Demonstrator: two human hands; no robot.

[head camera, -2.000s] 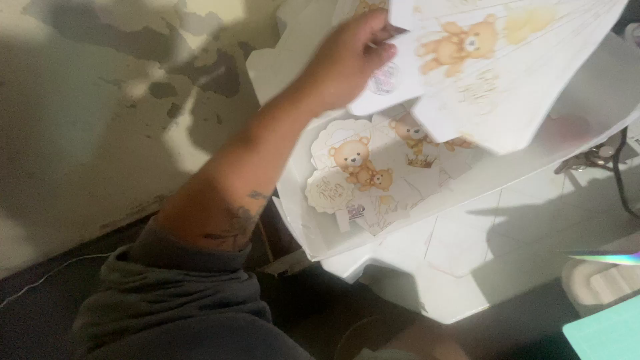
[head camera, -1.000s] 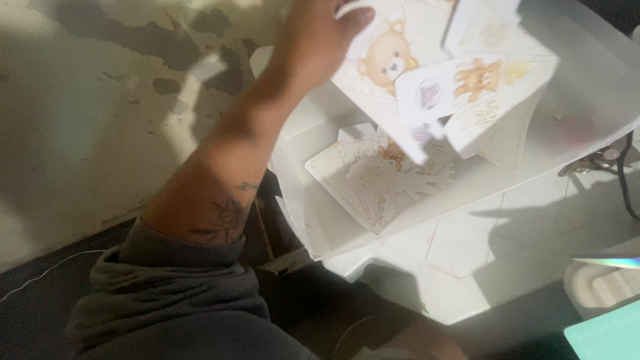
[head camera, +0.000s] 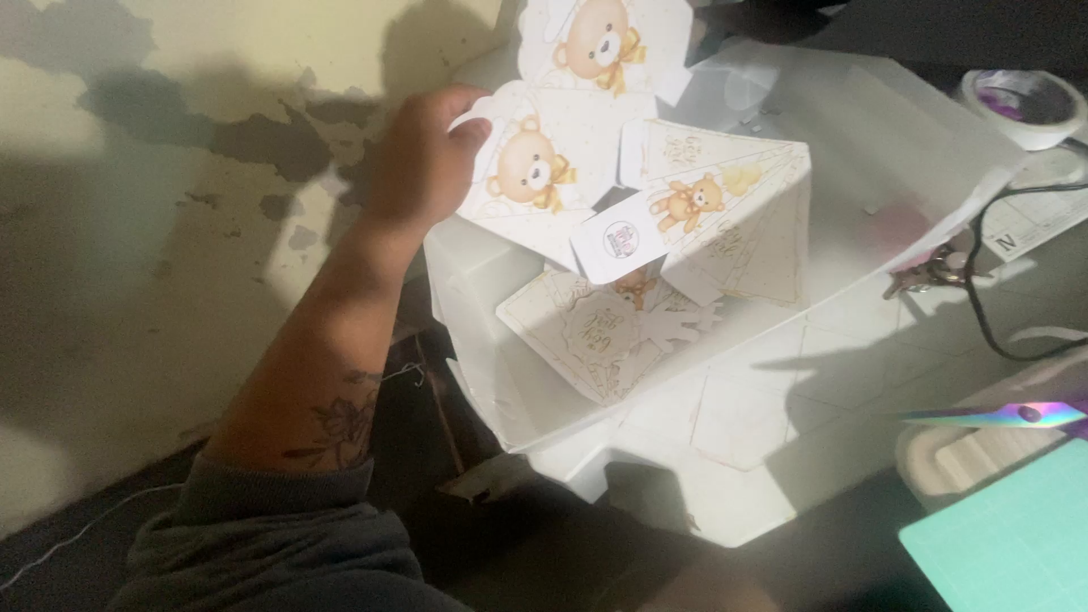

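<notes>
My left hand (head camera: pixel 438 153) pinches the scalloped edge of a printed paper cutout with a bear (head camera: pixel 531 174), over the left end of a translucent plastic bin (head camera: pixel 476 280). Another bear cutout (head camera: pixel 603 42) stands just above it. To the right is a folded paper piece (head camera: pixel 731 204) with a small standing bear and a white tab bearing a round logo; whether it is joined to the held one I cannot tell. Lower in the bin lie more cutouts, one a scalloped tag (head camera: pixel 599 327) with gold lettering. My right hand is not in view.
A stained wall (head camera: pixel 212 170) runs along the left. To the right are a tape roll (head camera: pixel 1024 106), a black cable (head camera: pixel 977 289), iridescent scissors (head camera: pixel 1020 415) and a green cutting mat (head camera: pixel 1011 527). White sheets (head camera: pixel 731 493) lie below the bin.
The paper pieces at my left hand have changed position, and two large bear faces now show. The scalloped tag in the bin now shows lettering where two seconds ago a bear cutout was visible.
</notes>
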